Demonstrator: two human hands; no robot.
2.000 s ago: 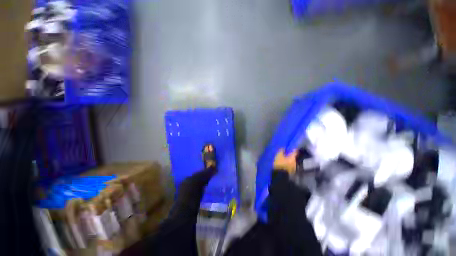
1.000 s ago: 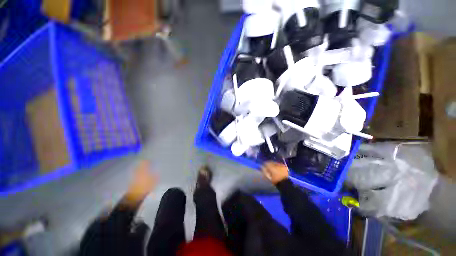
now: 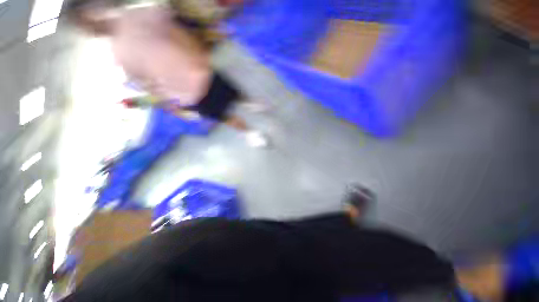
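The view is strongly blurred. My dark clothing spans the bottom, and a foot in a dark shoe [image 3: 359, 199] shows beyond it. A blurred tan patch [image 3: 481, 277] at the lower right, beside something blue, may be my right hand; its fingers and any hold cannot be made out. My left hand is not visible. A large blue crate [image 3: 378, 103] with brown cardboard [image 3: 347, 47] in its bottom stands at the upper right. A smaller blue crate or bin [image 3: 216, 197] with whitish pieces is at the lower left.
Another person in a pink top [image 3: 159, 56] and dark shorts bends at the upper left, beside blue objects [image 3: 133, 156] and a very bright area. A brown cardboard box [image 3: 112, 239] is at the lower left. Grey floor [image 3: 295, 159] lies between the crates. An orange-brown object shows at the top right corner.
The view has swung left. The heaped crate of white and black parts has left the picture, the cardboard-bottomed crate now shows upper right, and another person has come into view.
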